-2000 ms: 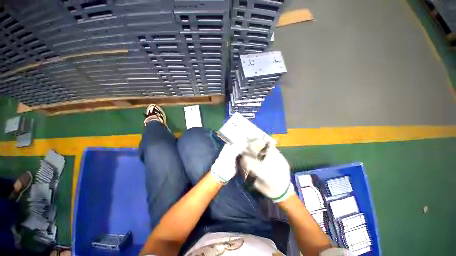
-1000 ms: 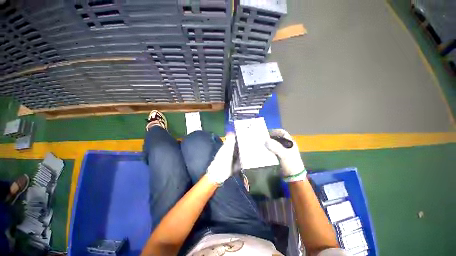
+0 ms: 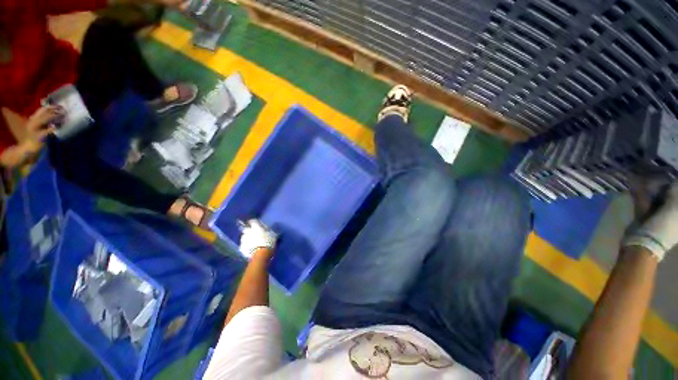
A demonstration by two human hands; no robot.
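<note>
My left hand [image 3: 258,238], in a white glove, is at the near left corner of the wide blue left-hand bin [image 3: 316,185]. A small greyish bit shows at its fingertips; what it grips is unclear. My right hand [image 3: 660,223], gloved, is at the right edge, partly cut off, beside the stack of metal parts [image 3: 572,163]. A dark, blurred shape is at its fingers; its grip cannot be made out. The stack leans unevenly above the blue sheet [image 3: 569,226].
Another person [image 3: 33,67] sits at left, a metal part in hand. Loose parts [image 3: 197,133] lie on the floor. A blue tote of small pieces [image 3: 115,297] is lower left. A white plate [image 3: 450,139] lies near my foot. A pallet [image 3: 476,111] bears the grey wall. The right-hand bin [image 3: 550,356] is partly visible.
The view has swung left. My hands have moved apart: left from the metal plate to the left-hand bin, right to the stack. The plate is no longer between them.
</note>
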